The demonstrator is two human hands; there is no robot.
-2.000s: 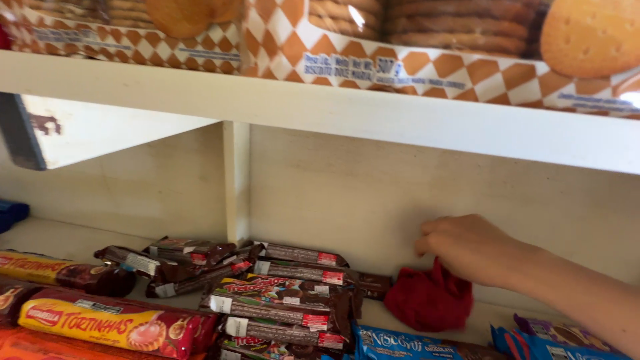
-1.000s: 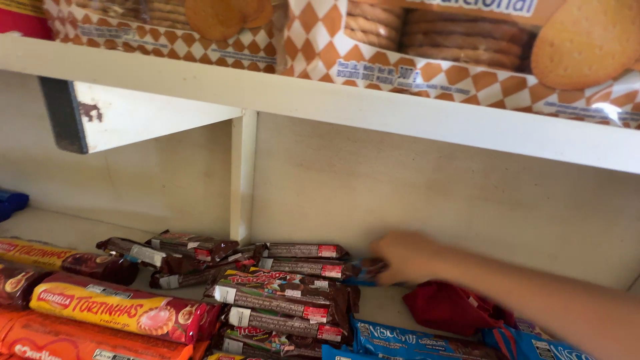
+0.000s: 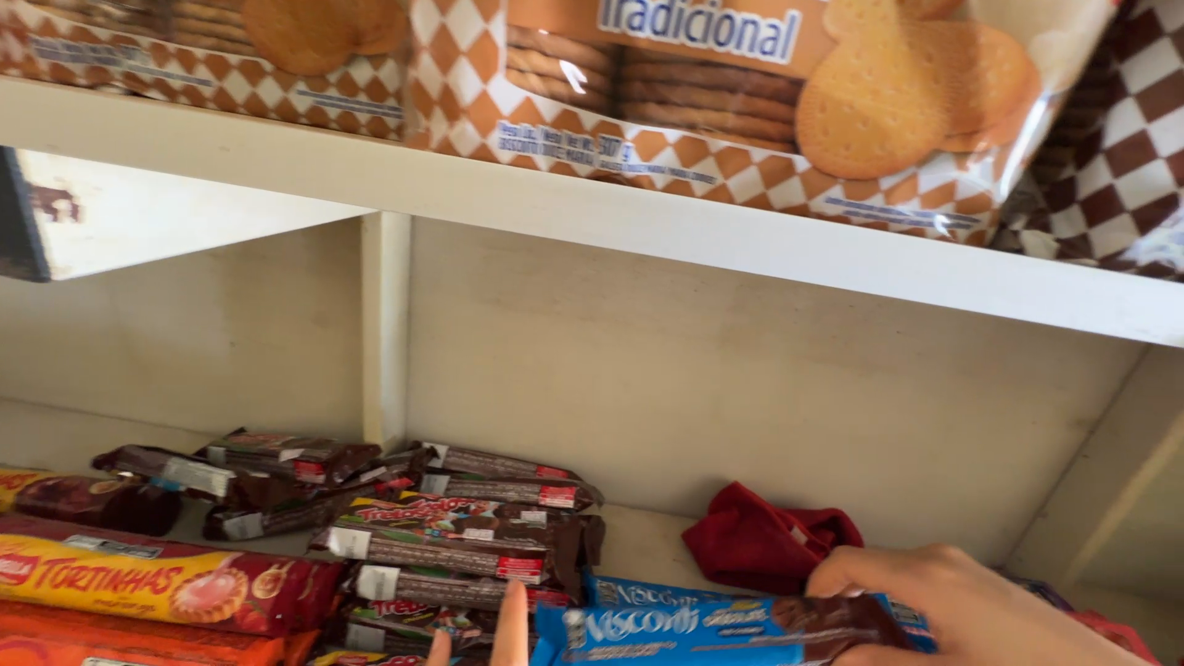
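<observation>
My right hand reaches in from the lower right and grips the right end of a blue Visconti wafer packet, with another blue packet just behind it. Only the fingertips of my left hand show at the bottom edge, in front of the stacked brown Trelosos-type biscuit packets; they point up and apart, and the rest of that hand is out of frame. Behind my right hand a crumpled red cloth lies on the lower shelf.
Tortinhas packets and orange packets lie at the lower left. A white shelf edge crosses above, carrying large checkered biscuit bags. A white upright divider stands at the back, near a white bracket.
My right hand, on the red cloth two seconds ago and at the brown packets' right end one second ago, is now lower right on a blue packet. My left fingertips have come into view.
</observation>
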